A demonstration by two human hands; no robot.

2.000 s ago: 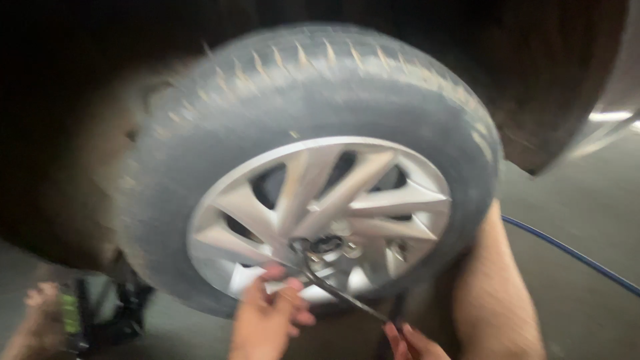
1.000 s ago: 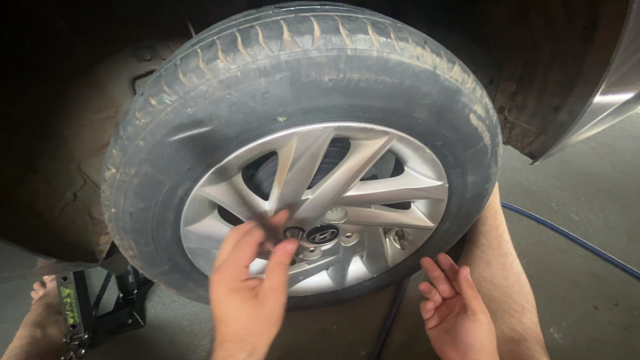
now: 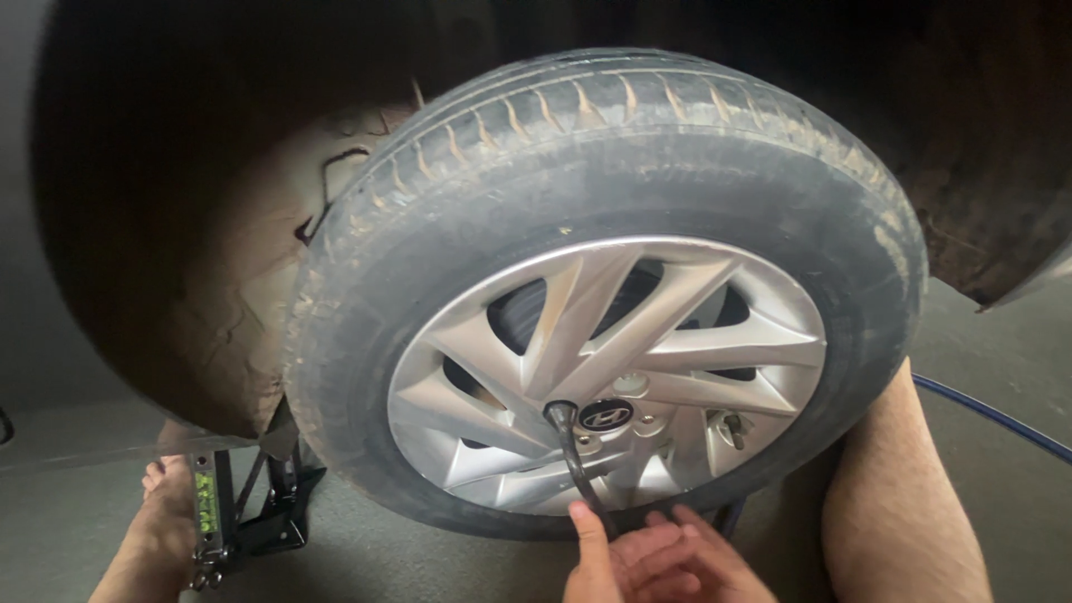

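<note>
A car wheel with a black tire [image 3: 603, 184] and silver alloy rim [image 3: 469, 343] sits in the wheel well. The black lug wrench [image 3: 574, 456] has its socket end in the lug recess just left of the center cap [image 3: 606, 415]. From there its bent handle runs down to both hands at the bottom edge. My left hand [image 3: 593, 553] grips the handle, thumb along its left side. Close beside it on the right, my right hand [image 3: 699, 557] has curled fingers near the handle. The hands overlap, so whether the right one also grips is hard to tell.
A black scissor jack [image 3: 280, 511] with a green label stands at lower left beside a bare foot [image 3: 155, 477]. A bare leg [image 3: 896, 502] is close to the tire's right side. A blue hose [image 3: 997, 419] crosses the gray floor [image 3: 988, 335].
My left hand has moved down from beside the center cap to the wrench handle. My right hand, apart from it one second ago, is now close beside it.
</note>
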